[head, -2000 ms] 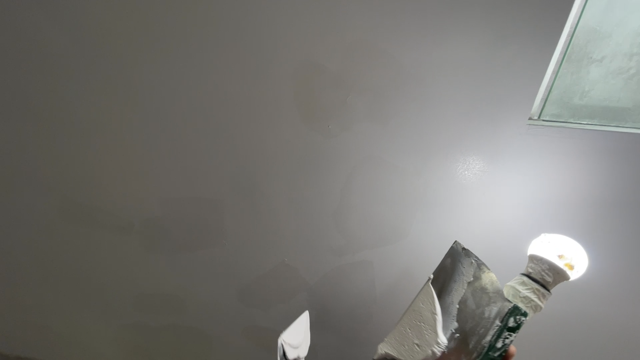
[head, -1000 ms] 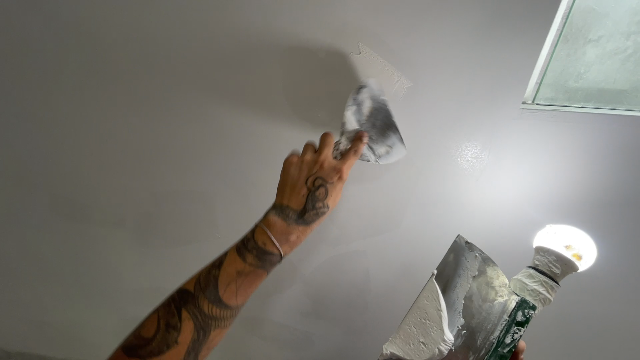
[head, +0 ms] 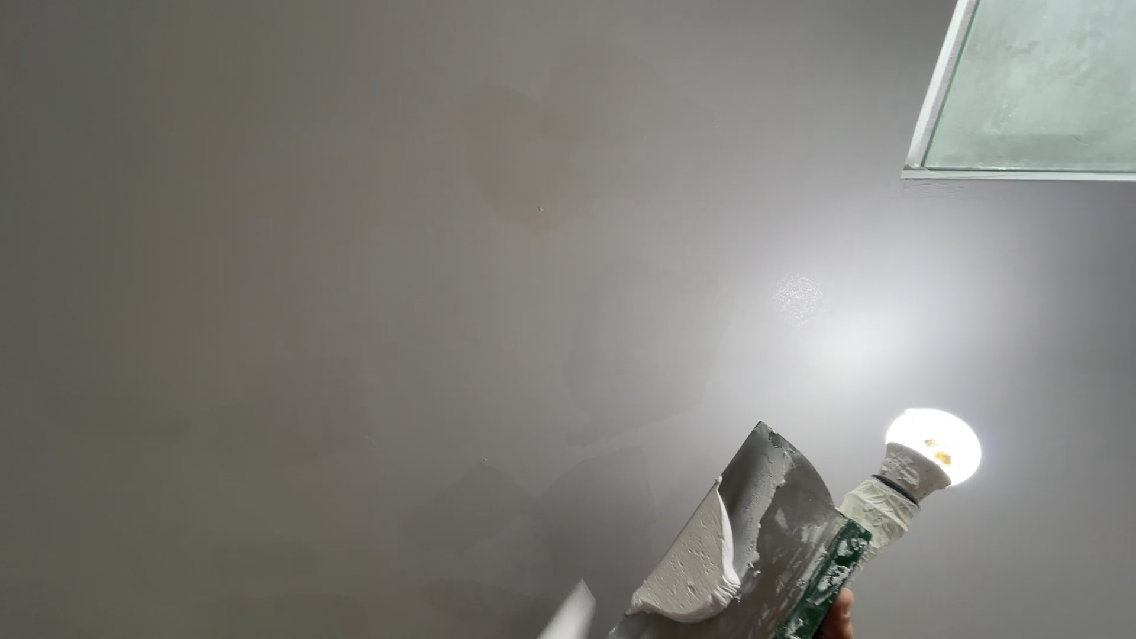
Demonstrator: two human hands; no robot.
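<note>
At the bottom right, my right hand [head: 836, 617] shows only as part of its fingers behind the green handle strip of a wide metal filling knife [head: 799, 546]. A thick lump of white filler [head: 692, 568] lies along the left part of its blade. Beside the handle, a lit bulb [head: 932, 446] sits in a filler-smeared socket [head: 879, 510]. My left hand is out of frame. A blurred, pale blade tip [head: 571, 612] shows at the bottom edge, left of the wide knife; what holds it is hidden.
A smooth grey plastered surface [head: 355, 266] fills most of the view, with faint darker patches and a small speckled spot [head: 799, 297] near the bulb's glare. A light-framed glass panel [head: 1038, 89] occupies the top right corner.
My left hand, which was passing a putty knife over the surface one second ago, has dropped out of view. The pale filler streak beside that knife no longer shows. The wide knife stays at the lower right.
</note>
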